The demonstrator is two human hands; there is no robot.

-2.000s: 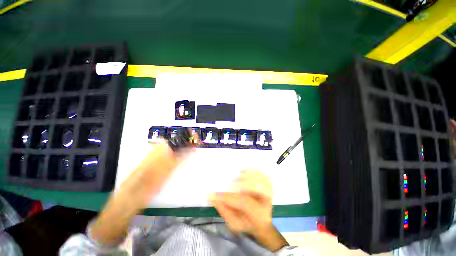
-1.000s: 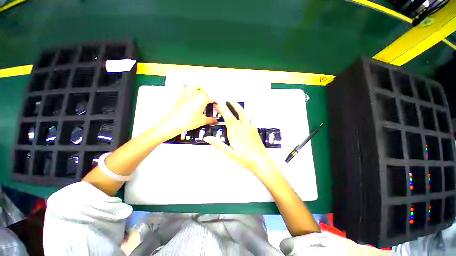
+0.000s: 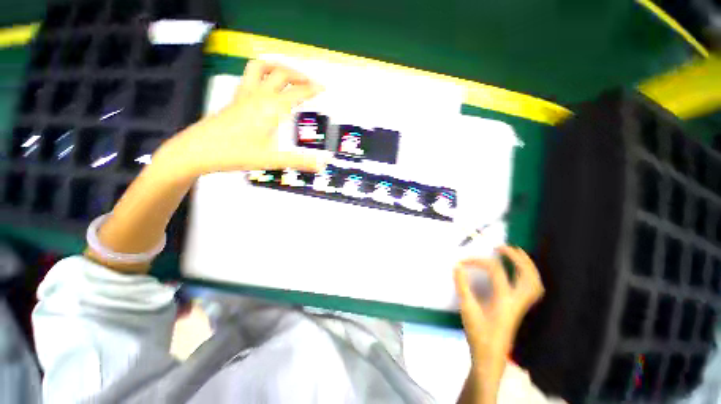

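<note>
Several lit smartwatch units stand in a row on a long black strip across the white mat. Above the row, one lit unit lies beside my left fingers, and another lit unit lies on black squares. My left hand is spread at the left of these units, fingers apart, its thumb over part of the row. My right hand is at the mat's lower right, fingers apart, just below a partly visible, blurred pen. I see nothing held in either hand.
A black compartment tray with a white label stands at the left, shiny items in some pockets. Stacked black foam trays rise close to my right hand. Yellow tape runs behind a white sheet at the mat's far edge.
The view has turned and shifted. My right hand has moved from the watches to the lower right, near the pen. My left hand has opened beside the upper units. A lit unit now shows on the black squares.
</note>
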